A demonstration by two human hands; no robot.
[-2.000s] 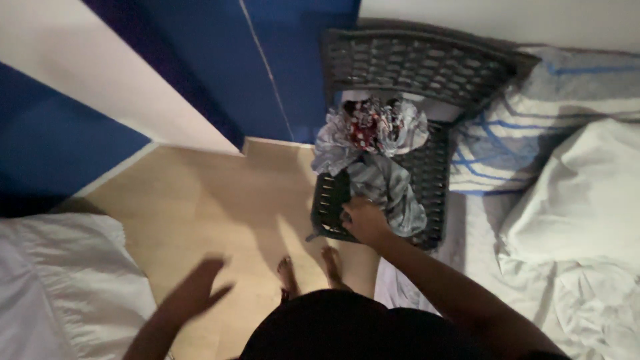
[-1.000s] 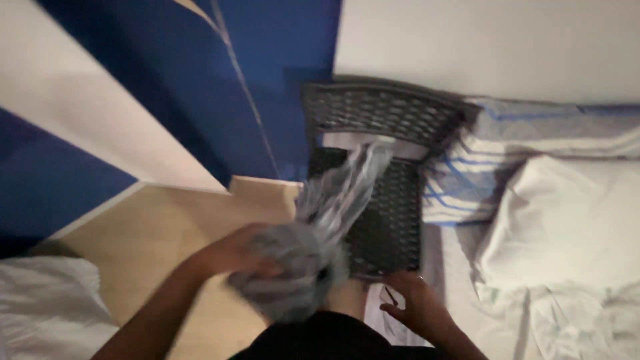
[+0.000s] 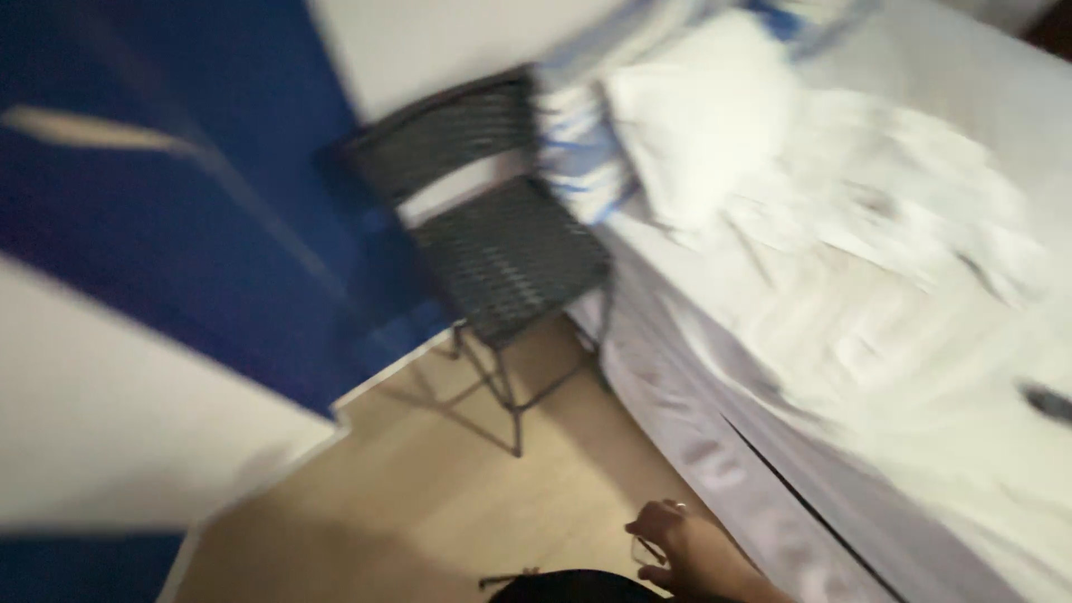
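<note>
My right hand (image 3: 682,548) is low in the head view, right of centre, beside the hanging edge of the pale bed sheet (image 3: 712,452). Its fingers are curled around a thin, dark-rimmed object (image 3: 648,551), perhaps eyeglasses; blur hides what it is. My left hand is out of view, and so is the grey cloth. Farther up stands a dark woven-pattern chair (image 3: 515,255) with thin metal legs, its seat surface showing. My dark clothing (image 3: 586,588) shows at the bottom edge.
A bed with a white sheet (image 3: 946,402), a white pillow (image 3: 703,117) and blue-and-white striped fabric (image 3: 578,151) is on the right. A blue and white wall (image 3: 251,276) is on the left. Light floor (image 3: 419,494) lies between wall and bed. A small dark object (image 3: 1047,402) rests on the bed.
The clothes on the chair two seconds ago are gone from it. One second ago my left hand held a grey cloth; both have left the view. The view has turned and swung toward the bed.
</note>
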